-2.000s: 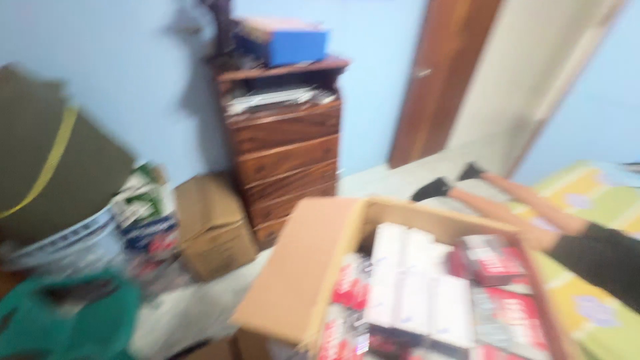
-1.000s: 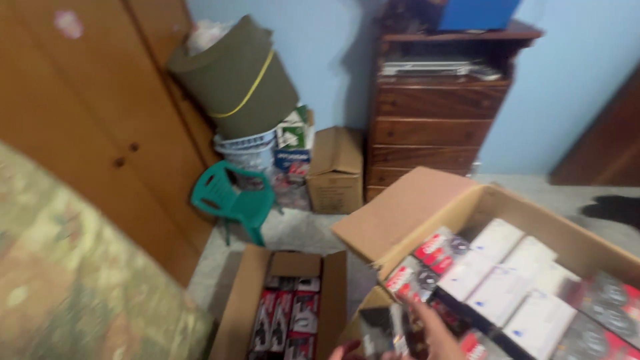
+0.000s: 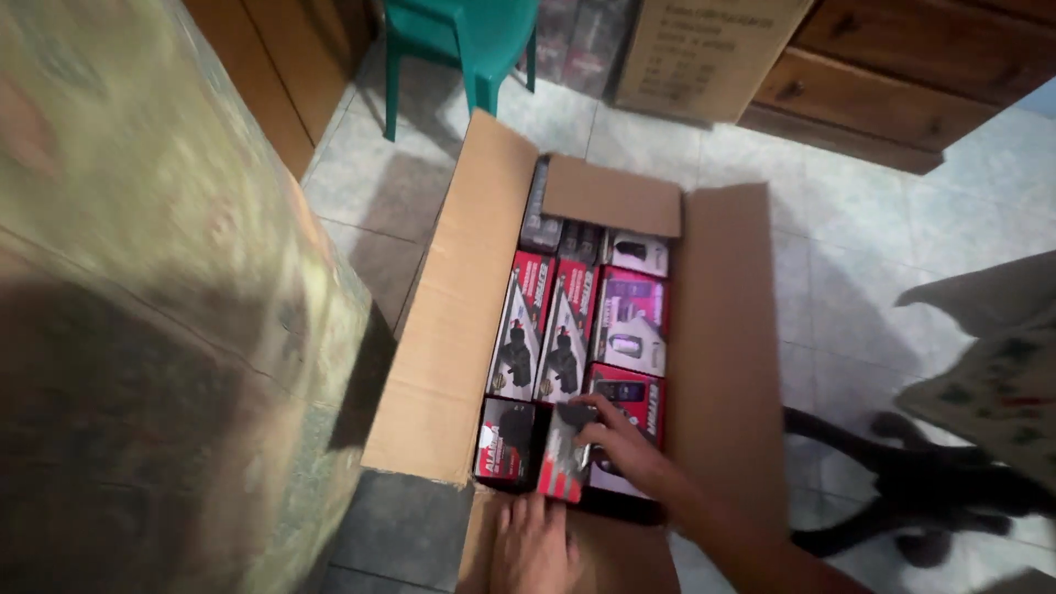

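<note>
An open cardboard box [image 3: 722, 355] stands on the tiled floor, packed with several red, black and white printed product boxes. My right hand [image 3: 619, 445] grips a small grey and red product box [image 3: 563, 454] by its upper part, in the front row of the carton. To its left lies a black and red product box [image 3: 505, 439], with a dark gap between the two. Behind them are two long boxes [image 3: 518, 330] with a black device pictured on each. My left hand [image 3: 535, 540] lies over the near flap, its fingertips at the lower end of the gripped box; whether it grips anything is unclear.
A patterned fabric surface [image 3: 165, 330] rises close on the left. Beyond the carton stand a green plastic chair [image 3: 470, 37], a closed cardboard box [image 3: 701, 58] and a wooden chest of drawers [image 3: 874, 91]. The black base of a wheeled chair [image 3: 916, 478] is at the right.
The view has swung down and left to the floor carton. One second ago my hands were at the larger open box on the right; now they are at the floor carton.
</note>
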